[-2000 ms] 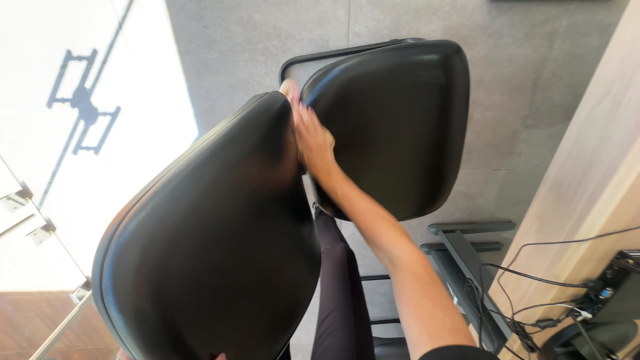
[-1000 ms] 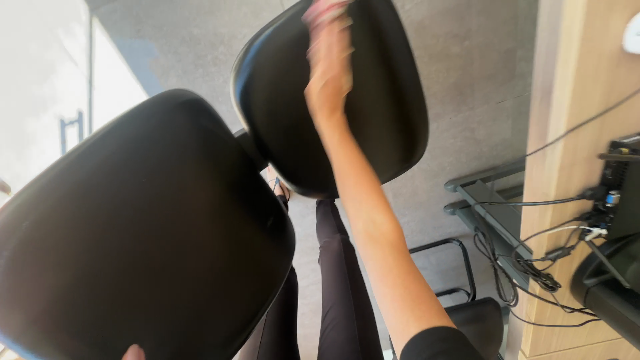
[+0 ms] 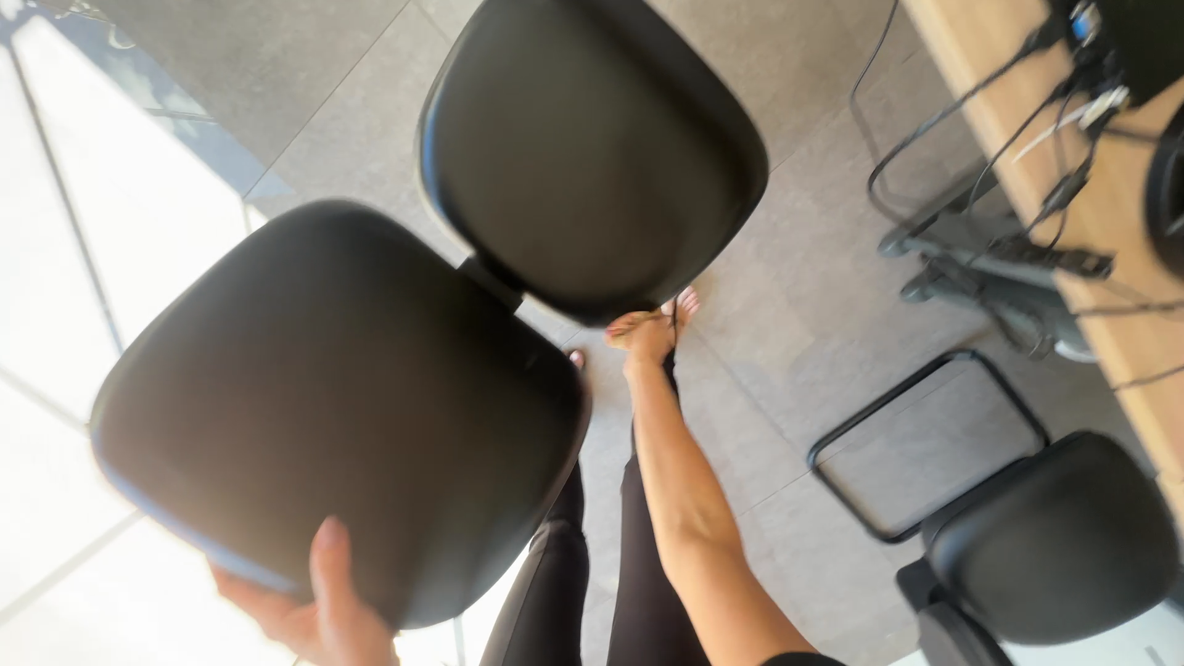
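Observation:
A black padded chair shows its backrest (image 3: 342, 416) near the camera and its seat (image 3: 592, 157) beyond, joined by a short dark bracket (image 3: 490, 282). My left hand (image 3: 314, 601) grips the backrest's lower left edge, the thumb lying on the near face and the fingers partly hidden behind it. My right hand (image 3: 647, 333) is at the seat's near edge, the fingers partly under the rim; whether they grip it I cannot tell.
A second black chair (image 3: 1045, 536) with a tubular frame stands at the lower right. Along the right is a wooden desk edge (image 3: 999, 111) with black cables (image 3: 1064, 185) and a grey metal desk leg (image 3: 971, 250). My feet and legs are below the chair.
My right hand has moved from the top of the seat to its near edge. My left hand now shows more on the backrest. The view has turned.

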